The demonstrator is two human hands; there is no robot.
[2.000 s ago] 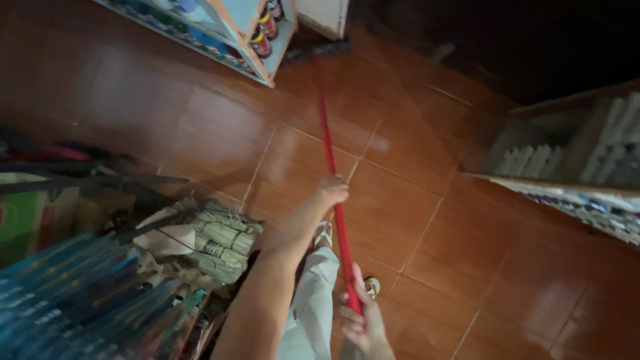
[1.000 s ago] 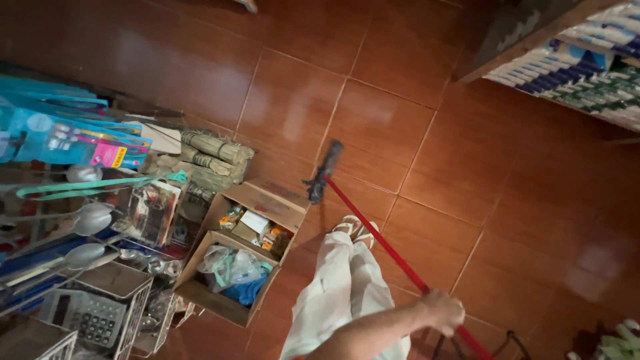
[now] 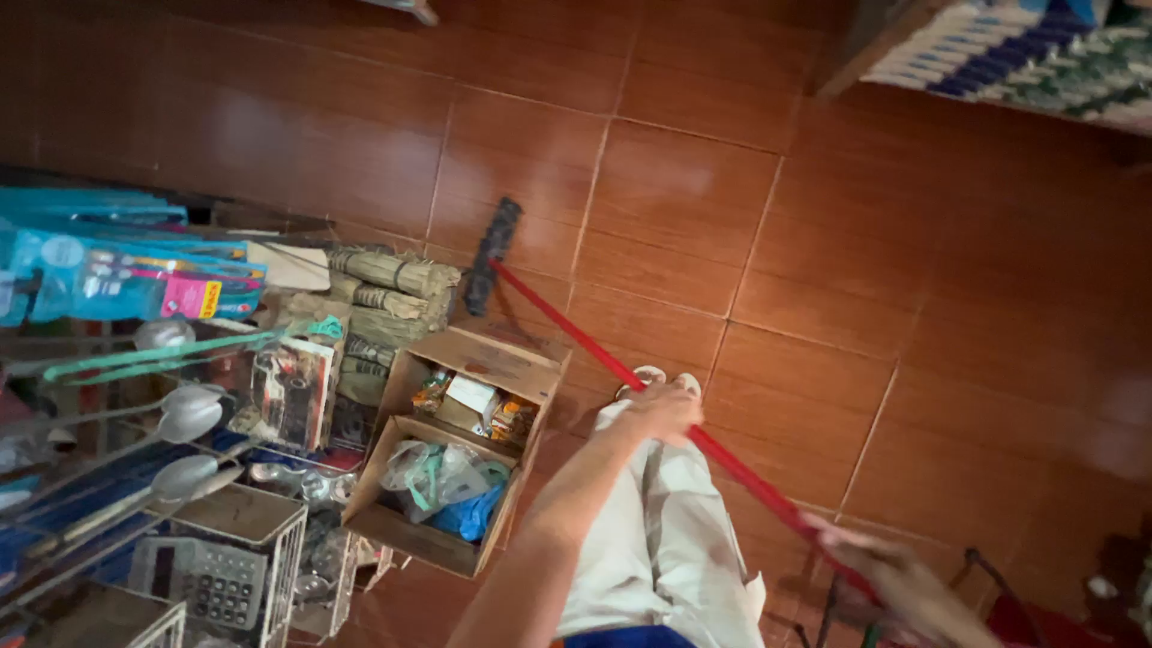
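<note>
My left hand is closed around the middle of a red broom handle, above my shoes. Farther up the same handle, at the lower right, my right hand grips it, somewhat blurred. The handle slants down to the dark broom head, which rests on the tiled floor beside bundles of dried fibre and near the open cardboard box.
An open cardboard box holding packets and plastic bags stands left of my legs. Left of it are wire racks with metal ladles, a calculator and packaged toothbrushes. A stocked shelf is at the upper right.
The broom head, beside a white shelf two seconds ago, is now near the fibre bundles and box. Since one second ago it has moved a little away from my feet. The view has shifted considerably.
</note>
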